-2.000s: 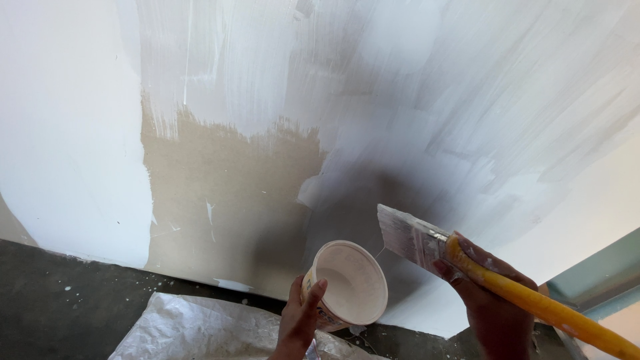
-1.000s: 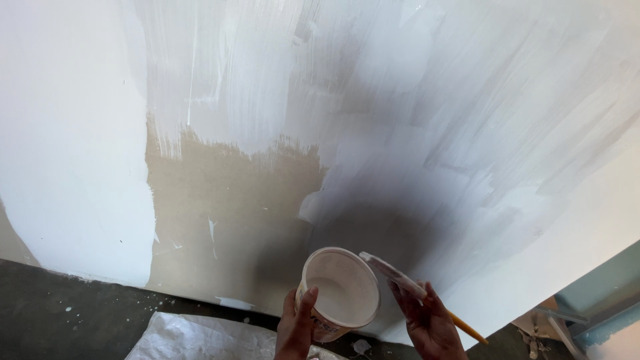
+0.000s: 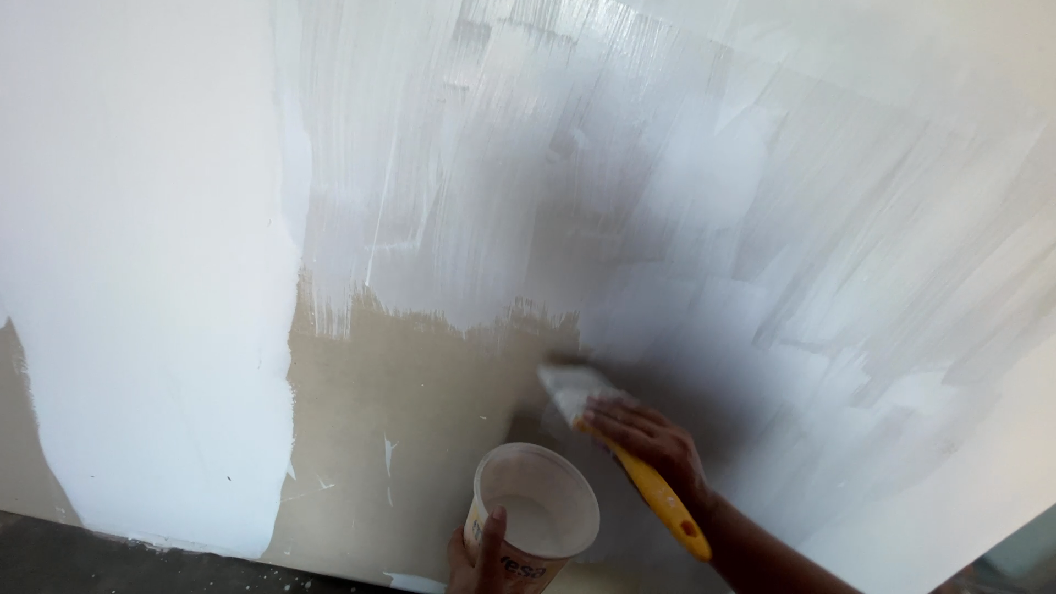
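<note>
My left hand [image 3: 481,553] grips a plastic tub [image 3: 536,503] by its side at the bottom centre, the thumb near the rim; white paint lies inside it. Up and to the right of the tub, my right hand [image 3: 648,437] is closed around a paintbrush with a yellow handle [image 3: 660,495]. Its white-coated bristles [image 3: 573,384] are blurred and lie over the wall [image 3: 412,396], near the border between bare beige and white paint; whether they touch it cannot be told. Streaky white strokes cover the upper and right parts of the wall.
A dark floor [image 3: 124,561] with white paint spots runs along the wall's foot at the lower left. A solid white painted band [image 3: 165,330] stands at the left. At the lower right corner, past the wall's edge, is a pale greenish surface [image 3: 1019,553].
The brush has moved from the tub's rim up and away to the wall's beige area, its bristles now pointing up-left. The tub stays in my left hand. The white sheet on the floor has left the view.
</note>
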